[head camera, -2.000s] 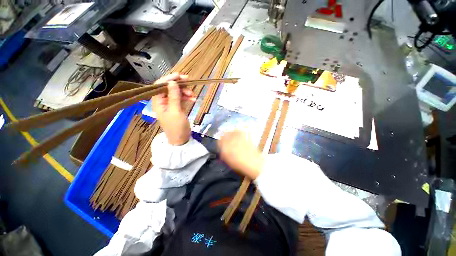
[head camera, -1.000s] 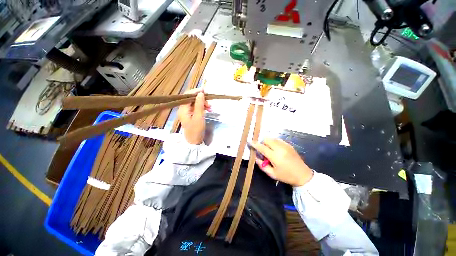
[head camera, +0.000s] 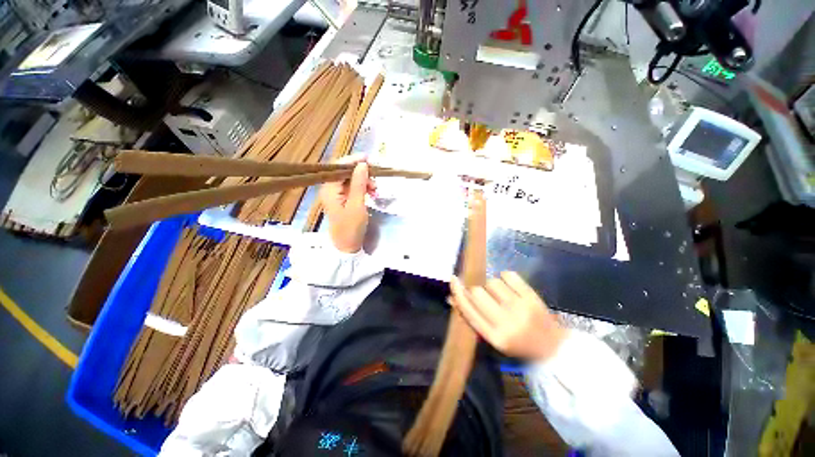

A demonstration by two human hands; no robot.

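My left hand grips two brown straps near one end. Their short ends point right towards the clamp, and the long ends spread out to the left. My right hand is closed around one or two other brown straps, blurred and lying together, which run from the template plate down over the dark apron. The white template plate with black handwriting lies under the yellow-orange clamp pieces. The machine head stands above them. I cannot see the pink-handled tool clearly.
A pile of brown strips fans over the table's left edge, with a few strips beside it. A blue bin full of strips stands lower left, before a cardboard box. The control panel is at the right. More strips show lower right.
My right hand has closed on the front straps, which were apart and now lie together, shifted right. The green part between the clamp pieces no longer shows. My left hand still holds its two straps.
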